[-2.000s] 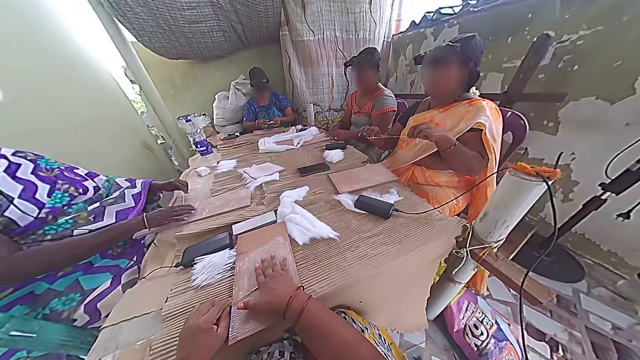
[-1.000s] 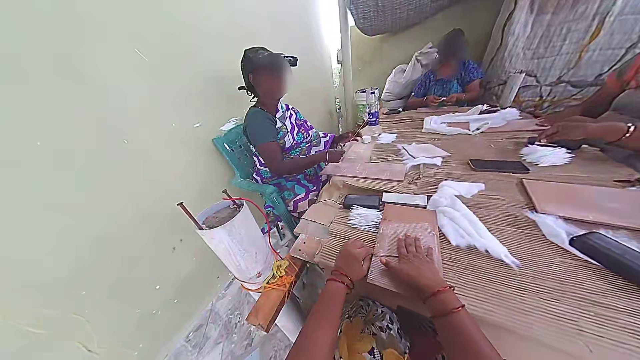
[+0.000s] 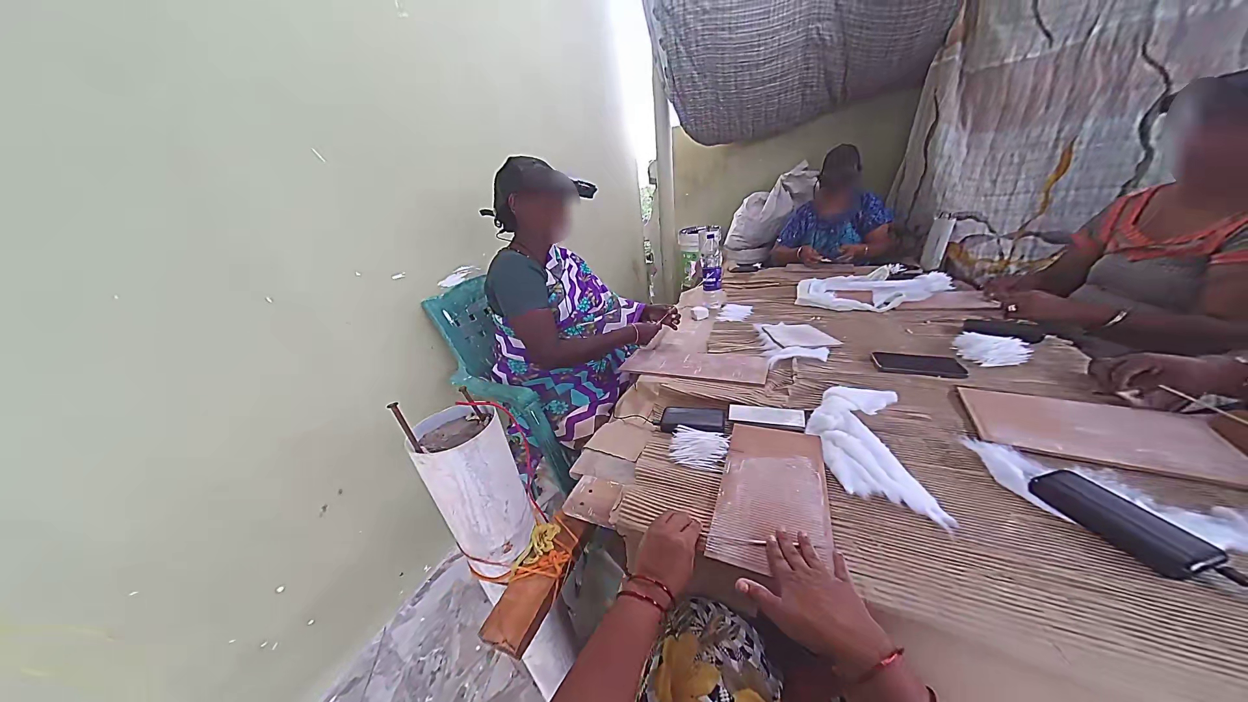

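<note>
My right hand [image 3: 811,597] lies with its fingers spread on the lower right part of a ribbed, brownish board [image 3: 772,487]. A thin white strand [image 3: 770,542] shows by its fingertips. My left hand [image 3: 669,548] is curled at the lower left edge of the board; whether anything is between its fingers is not visible. Beyond the board lie a small bundle of white cotton wicks [image 3: 698,447], a black power bank [image 3: 692,419] and a white rectangular block [image 3: 766,417]. To the right, loose white cotton [image 3: 858,439] spreads over the corrugated cardboard [image 3: 975,526].
One person [image 3: 556,322] sits in a green chair at the left; others sit at the back and right. More boards [image 3: 1102,429], a phone [image 3: 919,365], a black device [image 3: 1121,522] and a plastic bottle [image 3: 712,268] are on the table. A white pipe [image 3: 478,487] stands at the left.
The view has swung left since the oldest frame. My right hand has shifted toward the board's near edge since one second ago. The person at the left has raised their hands from the board.
</note>
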